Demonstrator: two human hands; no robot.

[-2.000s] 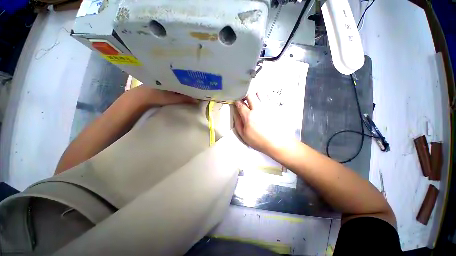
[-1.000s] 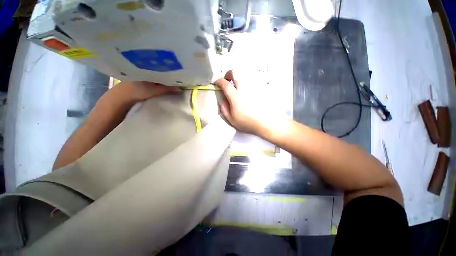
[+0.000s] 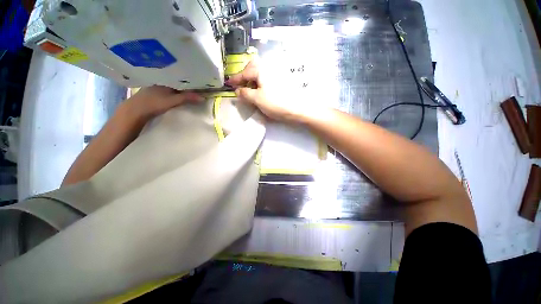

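Observation:
The large beige piece [image 3: 172, 178] runs from the lower left up to the sewing machine head [image 3: 136, 41]. Its top edge lies just in front of the head, with a yellow tape strip [image 3: 219, 119] running down from it. My right hand [image 3: 258, 95] pinches the top edge at the right of the strip, beside the needle area. My left hand [image 3: 157, 101] holds the same edge at the left; its fingertips are partly hidden by the edge and the head. The needle tip is not clear to see.
A white sheet [image 3: 290, 139] with yellow tape lies on the dark grey plate [image 3: 368, 65]. A black cord [image 3: 422, 105] curves over the plate near thread snips [image 3: 442, 100]. Brown leather pieces [image 3: 515, 126] lie far right. A thin pointed tool [image 3: 462, 172] lies right of my forearm.
The view has shifted, so the machine head sits further up and left, with more of the needle area showing. Both hands still hold the beige edge; my right fingers look more bent.

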